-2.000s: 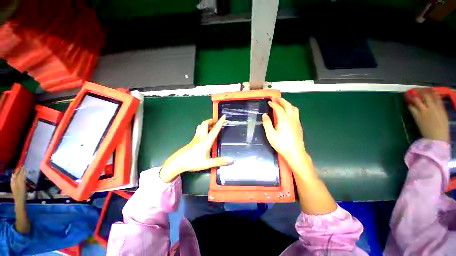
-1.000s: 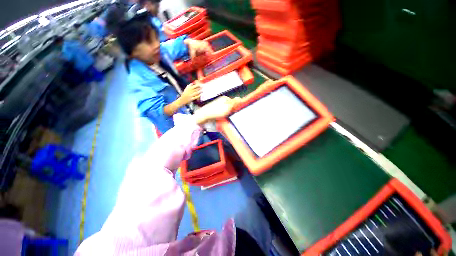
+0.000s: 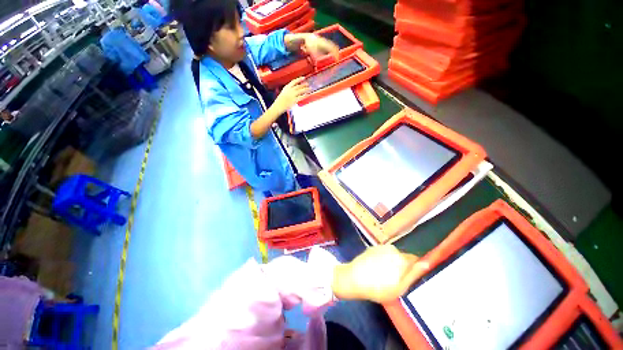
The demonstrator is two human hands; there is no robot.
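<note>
An orange foam tray (image 3: 577, 280) holds a tablet with a blank white touchscreen (image 3: 488, 294) and a small green mark near its lower left. My left hand (image 3: 379, 273) grips this tray's left edge; some fingers are hidden. The tray overlaps another tablet (image 3: 580, 340) with a dark, lined screen, cut off at the lower right. Farther along, a second orange tray (image 3: 362, 208) with a pale-screened tablet (image 3: 399, 171) lies over a white foam tray (image 3: 454, 199). My right hand is not in view.
A person in a blue smock (image 3: 236, 116) sits beyond, hands over trays. Stacked orange trays (image 3: 437, 48) stand behind the green bench (image 3: 427, 239). A low tray stack (image 3: 294, 236) is beside the bench. Blue stools (image 3: 92, 202) stand left.
The view has turned left since the first frame. My left hand has brought the white-screened tray nearer, over the lined-screen tablet. The orange tray on the white one now shows. My right hand has left view.
</note>
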